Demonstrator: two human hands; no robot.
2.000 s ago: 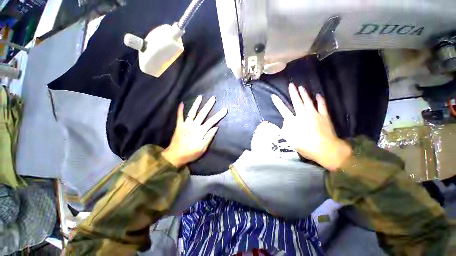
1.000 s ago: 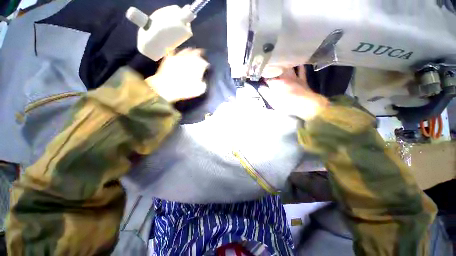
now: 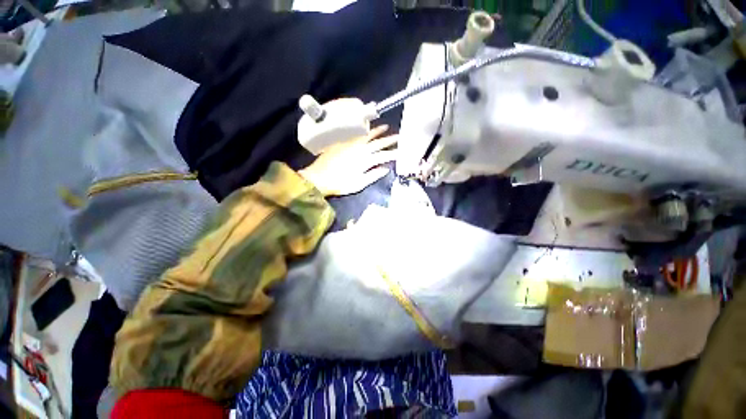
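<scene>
A large denim garment lies over the machine table, its dark side (image 3: 270, 78) showing at the back and its pale grey side (image 3: 352, 282) at the front. A yellow-brown seam line (image 3: 409, 304) crosses the grey part. My left hand (image 3: 352, 164) lies on the dark cloth, fingers spread, left of the needle area and beside the lamp head. The needle area (image 3: 413, 178) is under the left end of the white DUCA sewing machine (image 3: 523, 114); details there are blurred by glare. My right hand is not in view; only a blurred sleeve shows at the right edge.
The lamp head (image 3: 335, 123) hangs over the cloth on a bendy metal neck. A taped brown cardboard piece (image 3: 630, 327) is at the right table end. Orange-red handles (image 3: 680, 273) lie behind it. A striped apron (image 3: 352, 385) covers my lap. More tools lie at the lower left.
My right hand has left the cloth and gone out of view. My left hand has opened flat and sits nearer the needle. The view has shifted and shows more of the machine.
</scene>
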